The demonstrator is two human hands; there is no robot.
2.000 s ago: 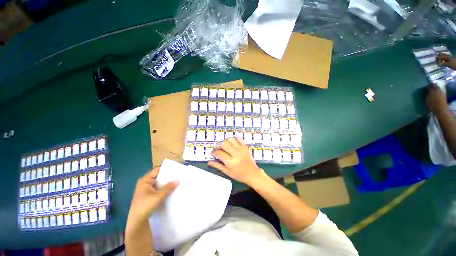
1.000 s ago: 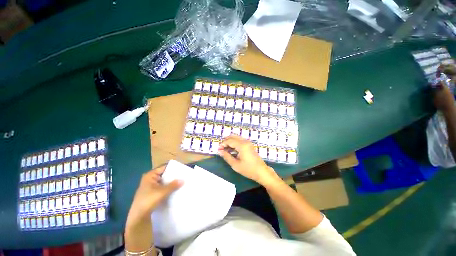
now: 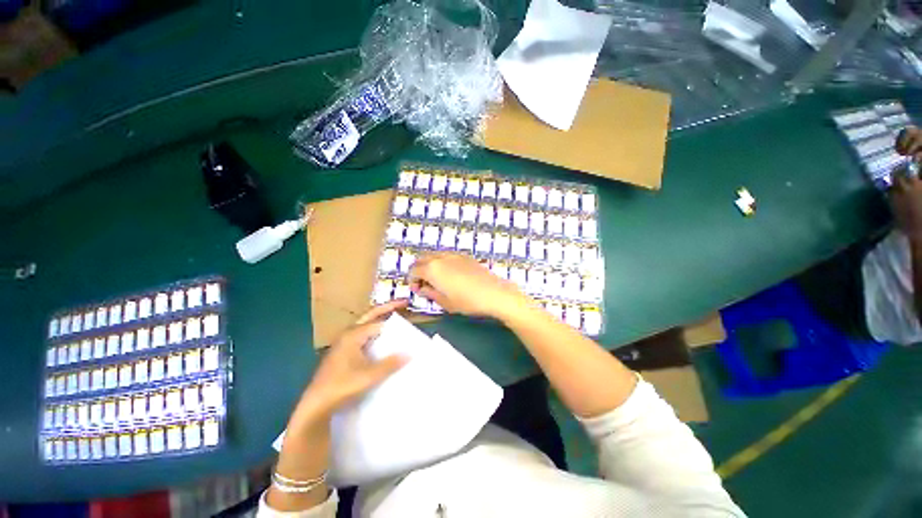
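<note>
A clear tray of small white cells point(image 3: 492, 243) in several rows lies in front of me, its left part over brown cardboard point(image 3: 344, 248). My left hand point(image 3: 349, 369) holds a floppy white sheet point(image 3: 430, 405) at the tray's lower left edge; its fingertips reach the tray's lower left corner. My right hand point(image 3: 455, 285) is over the lower left cells, fingers bent and close together, fingertips pointing down. Whether it grips a small piece is hidden. A second tray of cells point(image 3: 136, 369) lies at the left.
A white bottle point(image 3: 265, 243) and black device point(image 3: 233, 187) lie left of the cardboard. Behind are crumpled clear wrap point(image 3: 435, 81), another cardboard point(image 3: 586, 132) and a curled white sheet point(image 3: 556, 61). A loose piece point(image 3: 745, 201) lies right. Another person's hands work at a tray point(image 3: 874, 142).
My right hand has moved left along the bottom row. My left hand and the white sheet have moved up and right towards the tray. The tray's top has shifted slightly since the first frame.
</note>
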